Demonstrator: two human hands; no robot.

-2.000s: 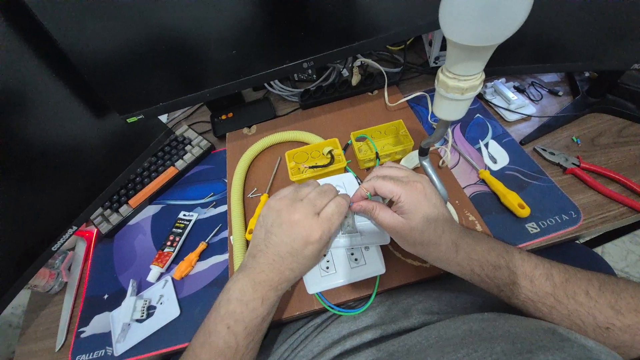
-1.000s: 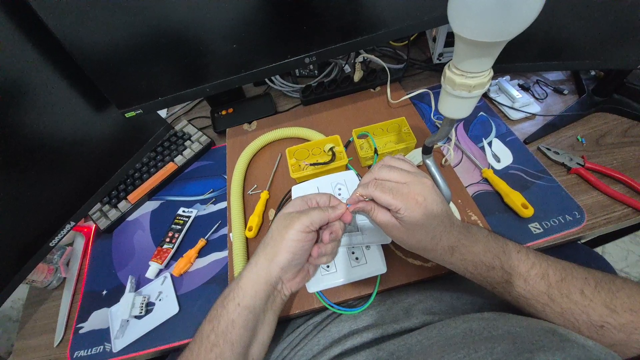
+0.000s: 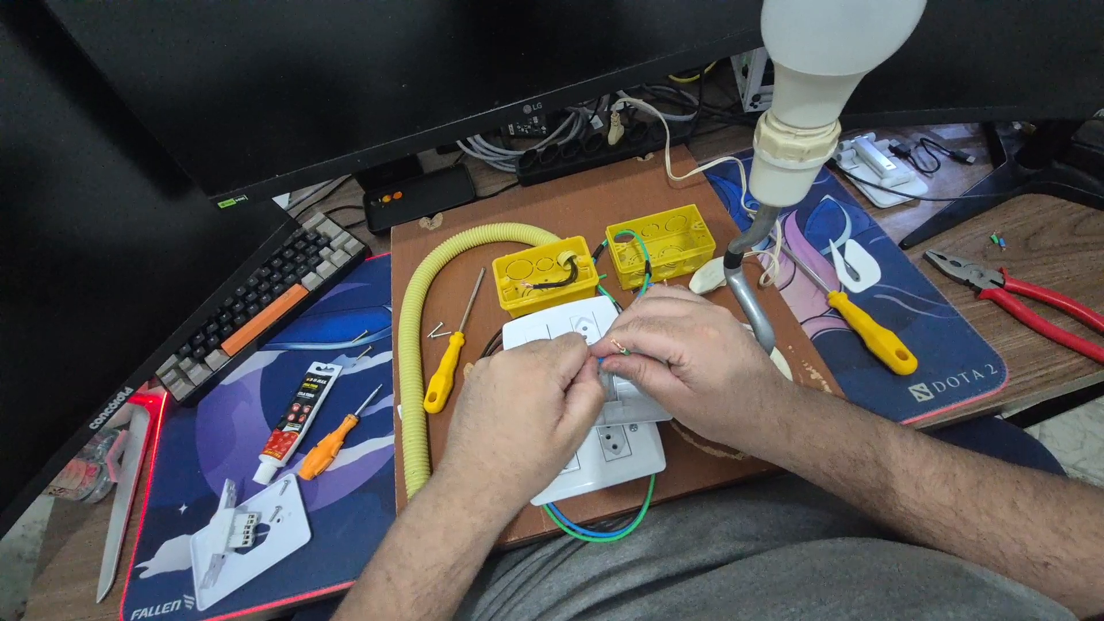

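Observation:
My left hand (image 3: pixel 535 410) and my right hand (image 3: pixel 686 358) meet fingertip to fingertip over two white socket plates. A green wire (image 3: pixel 619 348) with a bare copper end is pinched in my right fingers. Between the hands a bit of blue shows; what exactly my left fingers pinch there is mostly hidden. The upper white plate (image 3: pixel 561 321) lies partly under my hands, the lower white socket plate (image 3: pixel 634 466) nearer my lap, with blue and green wires (image 3: pixel 604 532) looping from its edge. Two yellow electrical boxes (image 3: pixel 552 302) (image 3: pixel 664 267) stand beyond, with wires inside.
The brown board (image 3: pixel 483 211) carries a yellow corrugated conduit (image 3: pixel 414 345), a yellow screwdriver (image 3: pixel 444 375) and a lamp holder with a bulb (image 3: pixel 798 155). To the right lie another yellow screwdriver (image 3: pixel 871 332) and red-handled pliers (image 3: pixel 1018 297). At left are a keyboard (image 3: pixel 263 302), glue tube (image 3: pixel 297 418), orange screwdriver (image 3: pixel 328 444) and white plate (image 3: pixel 259 552).
My left hand has turned from a palm-up pose to back-up, its fingers still meeting my right hand's. A bare copper end now shows at my right fingertips.

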